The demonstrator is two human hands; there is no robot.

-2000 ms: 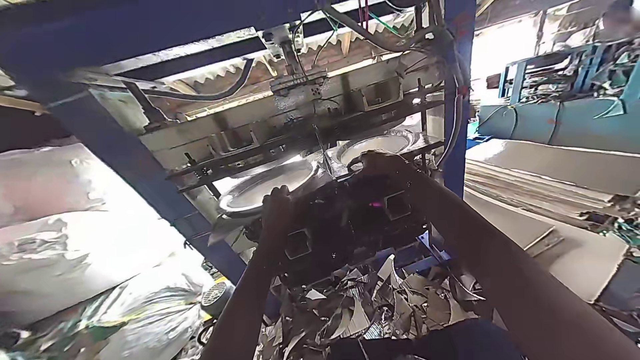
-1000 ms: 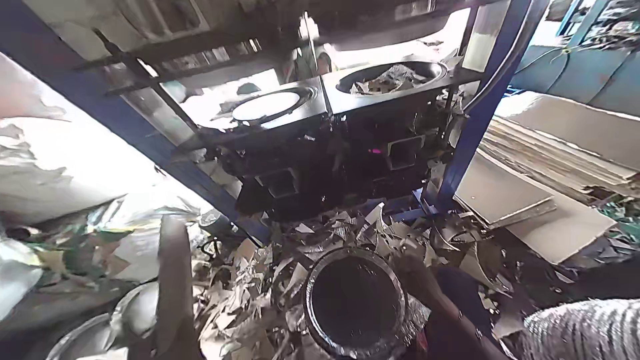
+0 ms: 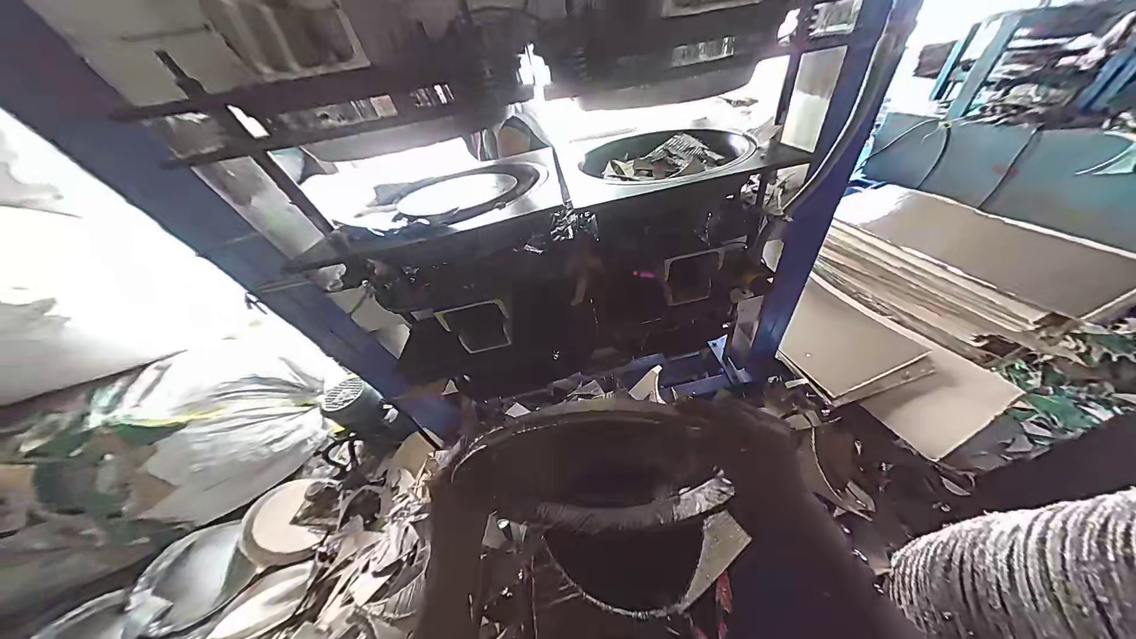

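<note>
My left hand [image 3: 461, 475] and my right hand [image 3: 763, 430] are at opposite sides of a dark round rimmed piece [image 3: 612, 515], which is tilted at the lower middle. Both hands are in deep shadow, and their fingers are hard to make out. Ahead stands a press with a blue frame [image 3: 803, 284]. In its lower part are a left round die [image 3: 524, 182] and a right round die [image 3: 745, 146]. Torn scraps [image 3: 674, 155] lie inside the right die.
Cardboard sheets [image 3: 1003, 248] are stacked on the right. A ribbed pale stack [image 3: 1021, 564] fills the lower right. Round plates [image 3: 191, 568] and loose offcuts [image 3: 382, 550] lie lower left, near a plastic sack [image 3: 240, 417]. A small motor [image 3: 351, 399] stands beside the frame.
Two seconds ago both hands were up at the two dies; they are now low in front of me. My left hand has come in from the left to the round piece since one second ago.
</note>
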